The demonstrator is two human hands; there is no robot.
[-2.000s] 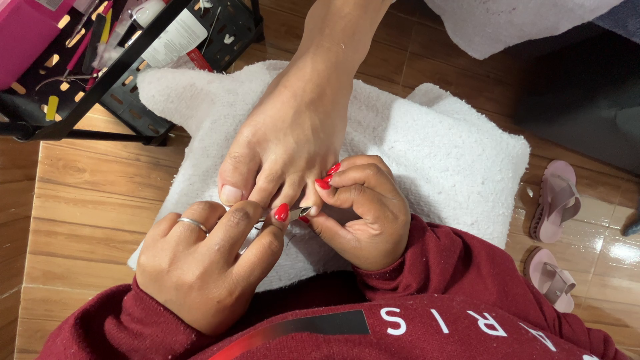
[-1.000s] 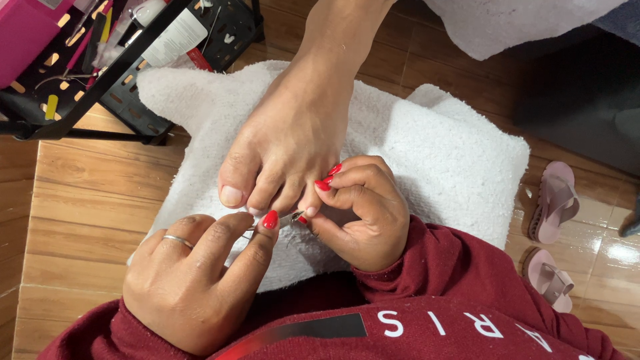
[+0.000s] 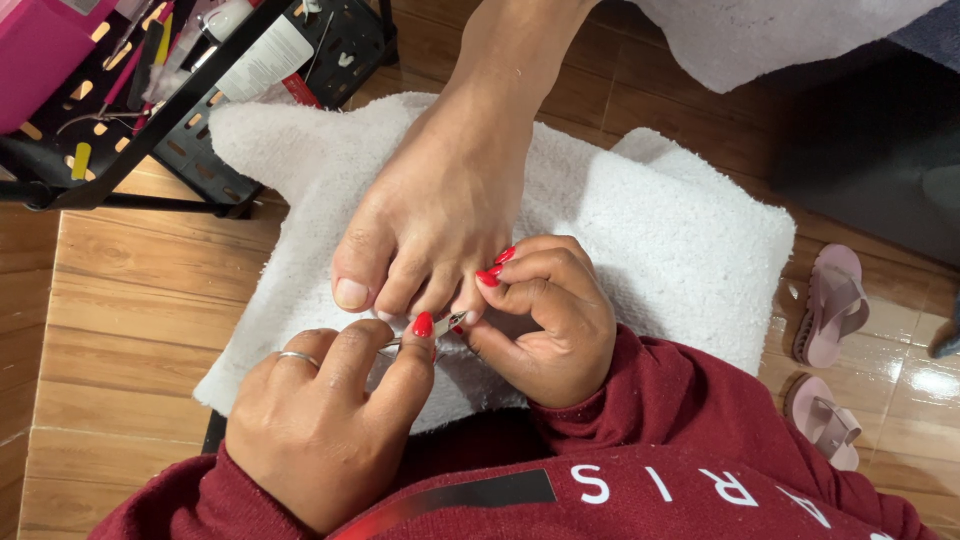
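Observation:
My left hand (image 3: 330,420), with a ring and red nails, holds metal cuticle nippers (image 3: 448,324) between thumb and fingers. Their jaws are at the tip of a smaller toe of another person's bare foot (image 3: 450,187). My right hand (image 3: 551,315) pinches the outer toes from the right, its thumb below and its bent fingers above; it partly hides them. Whether the jaws touch the nail or the skin beside it, I cannot tell. Under the foot lies a white towel (image 3: 675,217).
At the upper left stands a black trolley (image 3: 127,165) with nail tools, a white labelled bottle (image 3: 266,60) and a pink container (image 3: 45,60). Pink sandals (image 3: 829,300) lie on the shiny wood-look floor at the right. Another light cloth (image 3: 727,37) hangs at the upper right.
Compared with one second ago, my left hand has shifted slightly right with the nippers. My right hand keeps its hold on the toes, and the foot has stayed in place.

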